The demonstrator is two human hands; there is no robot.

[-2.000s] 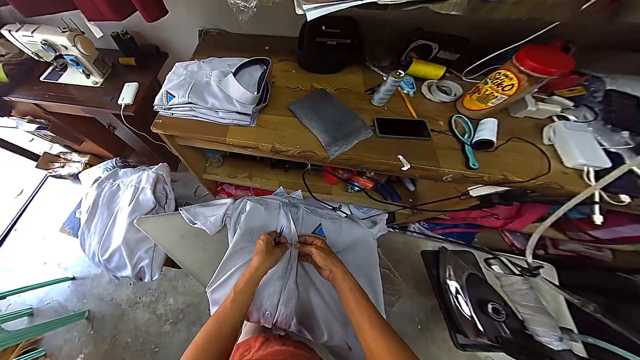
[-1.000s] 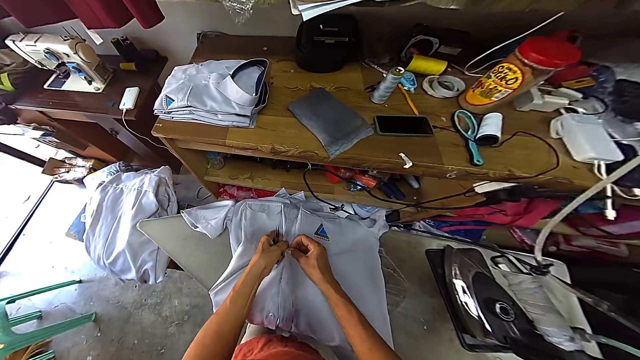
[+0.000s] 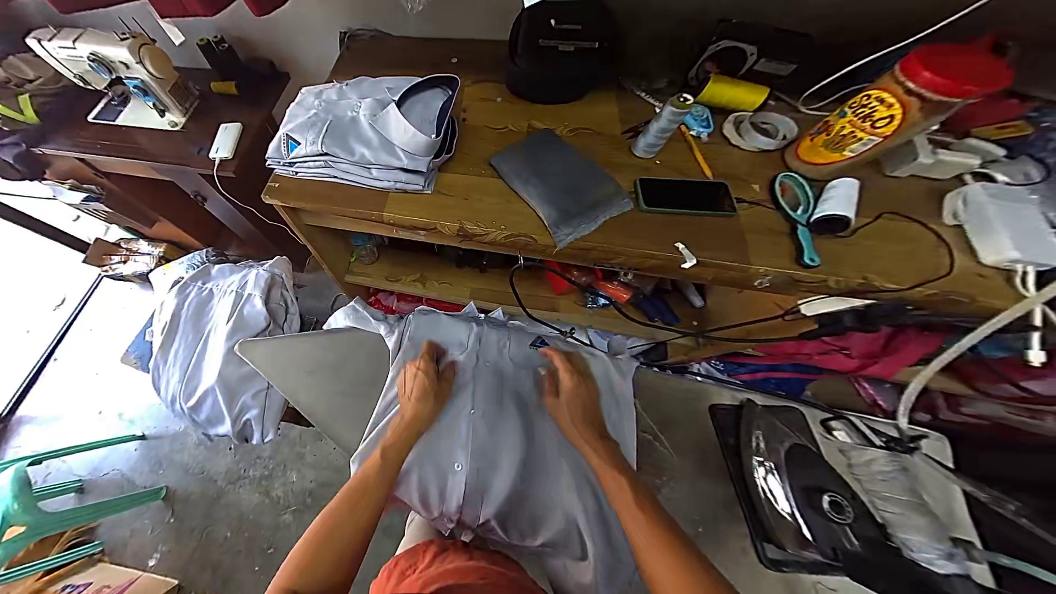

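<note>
A light grey button-up shirt [image 3: 503, 429] lies front side up over an ironing board [image 3: 326, 384], its button placket running down the middle. My left hand [image 3: 426, 384] rests on the shirt's left-hand side in view, fingers slightly curled; whether it pinches any cloth is unclear. My right hand [image 3: 571, 392] is on the other side of the placket, thumb and fingers apart, just below a small blue triangular emblem [image 3: 539, 342]. The two hands are apart, with the row of buttons between them.
A steam iron [image 3: 804, 487] sits on its rest at right, with cable and hose. Behind, a wooden table [image 3: 470, 210] bears folded shirts [image 3: 363, 136], a phone [image 3: 686, 196], scissors [image 3: 796, 216] and thread spools. More shirts [image 3: 227, 346] are heaped at left, near a green plastic chair [image 3: 49, 495].
My hands were together at the placket in both earlier frames; now they have moved apart to either side of it. The shirt front lies flatter around the placket.
</note>
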